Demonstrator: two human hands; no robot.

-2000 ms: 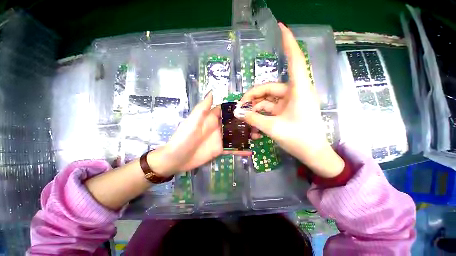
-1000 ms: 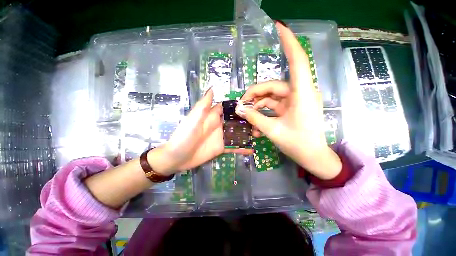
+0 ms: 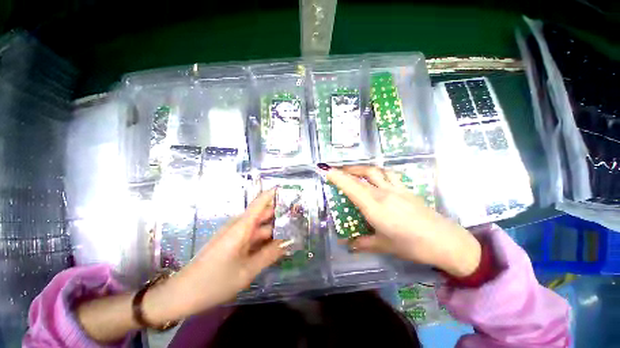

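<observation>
A covered board with a shiny dark rectangle and green edges lies in a lower middle pocket of the clear blister tray. My left hand is at its left side, fingers apart; whether a fingertip touches it is unclear. A bare green keypad board lies tilted in the pocket to the right. My right hand is over it, finger and thumb spread around its two ends, partly hiding it; contact is unclear.
Covered boards and a bare green board sit in upper pockets. A sheet of dark stickers lies right of the tray. Stacked trays stand left. A pale metal upright is behind.
The dark-covered board held between my hands is now down in the tray. Both hands have moved lower and apart. The clear film no longer shows at my right fingertip.
</observation>
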